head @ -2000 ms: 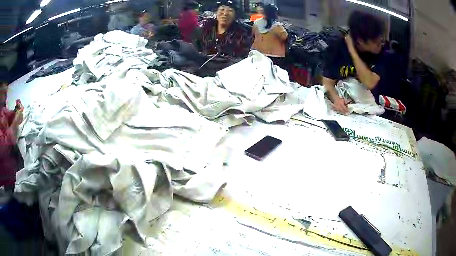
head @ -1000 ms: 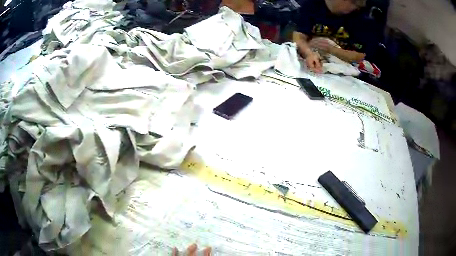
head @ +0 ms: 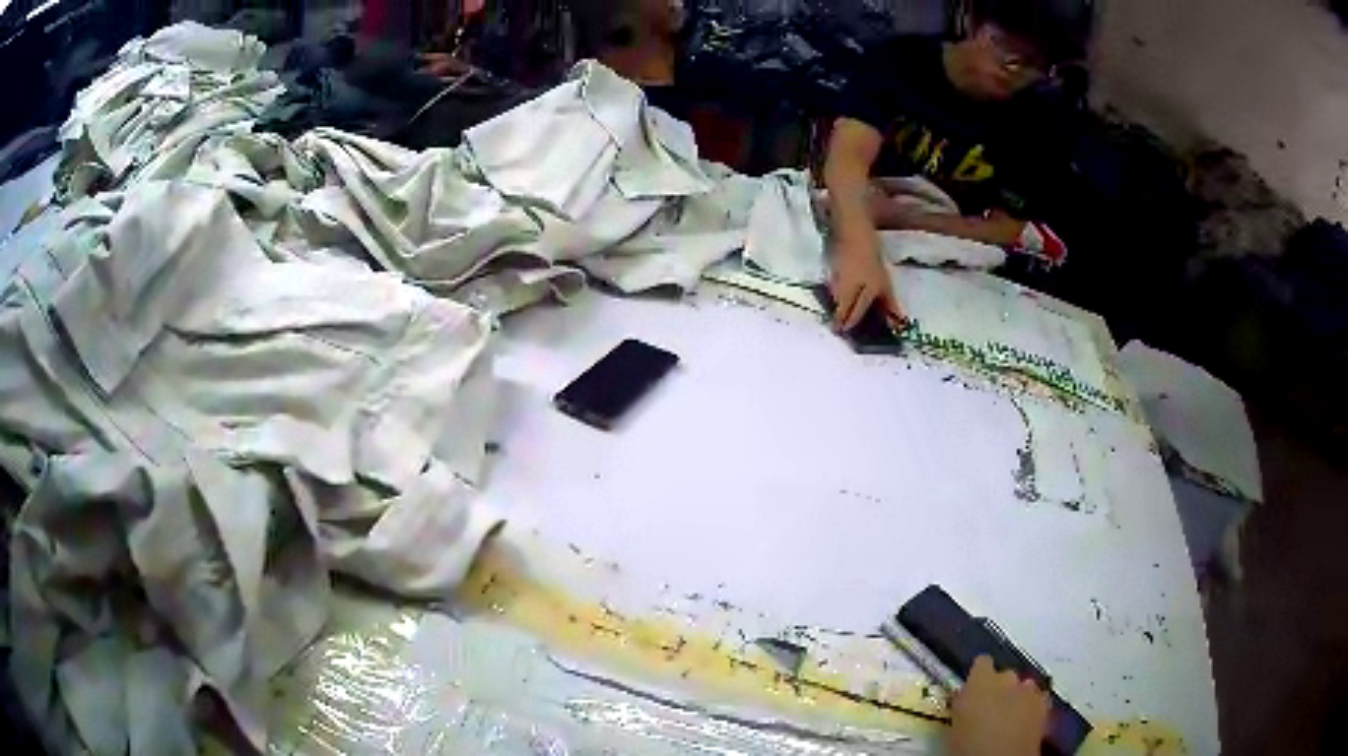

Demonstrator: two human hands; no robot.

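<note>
A long black case (head: 968, 638) lies at the lower right of the table, across the yellow tape strip (head: 665, 645). My right hand (head: 999, 712) comes in from the bottom edge, with its fingers bent over the near half of the case. A lighter strip shows along the left edge of the case; I cannot tell what it is. The lower part of my hand is cut off by the picture's edge. My left hand is out of the picture.
Crumpled pale garments (head: 252, 355) heap across the left and back. A smartphone (head: 618, 381) lies mid-table. A coworker's hand (head: 860, 281) touches another phone (head: 875, 337). Shiny clear film (head: 458, 687) covers the near edge. A pale pile (head: 1195, 421) stands beyond the right edge.
Fingertips showed at the bottom edge earlier; now my right hand is on the black case. The coworker's hand has moved onto the far phone. The view has tilted down and shifted.
</note>
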